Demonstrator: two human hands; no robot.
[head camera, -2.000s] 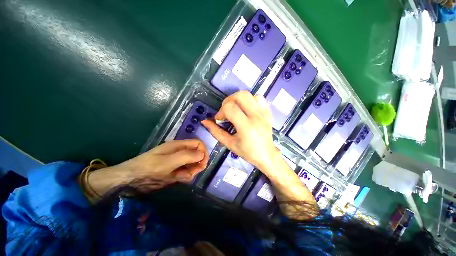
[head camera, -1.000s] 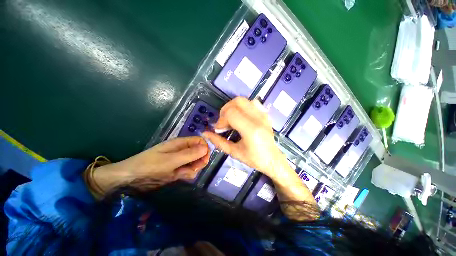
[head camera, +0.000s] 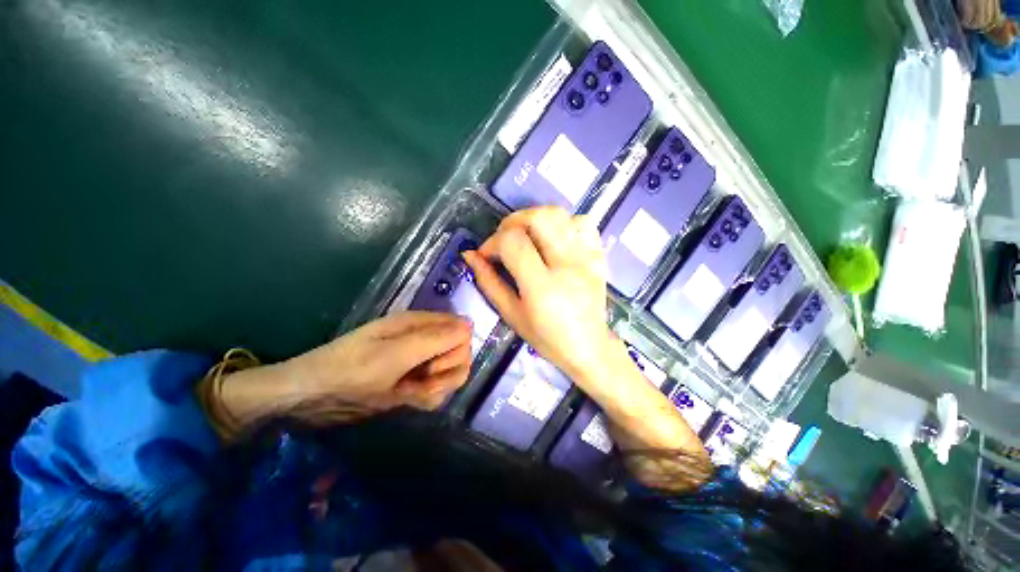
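A purple smartphone (head camera: 445, 293) lies back up in the near-left pocket of a clear plastic tray (head camera: 475, 168). Its dark camera rings show at the upper end, partly hidden by my right hand. My right hand (head camera: 548, 274) reaches over the tray with thumb and index fingertips together at the rings; whether a tiny piece is pinched there is not visible. My left hand (head camera: 392, 360), with a thin wristband, is over the phone's lower part, thumb and fingers closed together. Its fingertips are near a bright patch on the phone back; anything held between them is hidden.
More purple phones with white labels (head camera: 568, 168) fill other tray pockets. A pale rail (head camera: 716, 145) runs behind the tray. To the right are a green pom-pom (head camera: 853, 268), white bagged packs (head camera: 919, 263), a white block (head camera: 878, 404) and a blue strip (head camera: 803, 445). A person's hand shows top right.
My fingertips, close together around a small pale piece one second ago, are now apart. My right fingertips have moved up to the camera rings. The tray appears slightly lower and further right.
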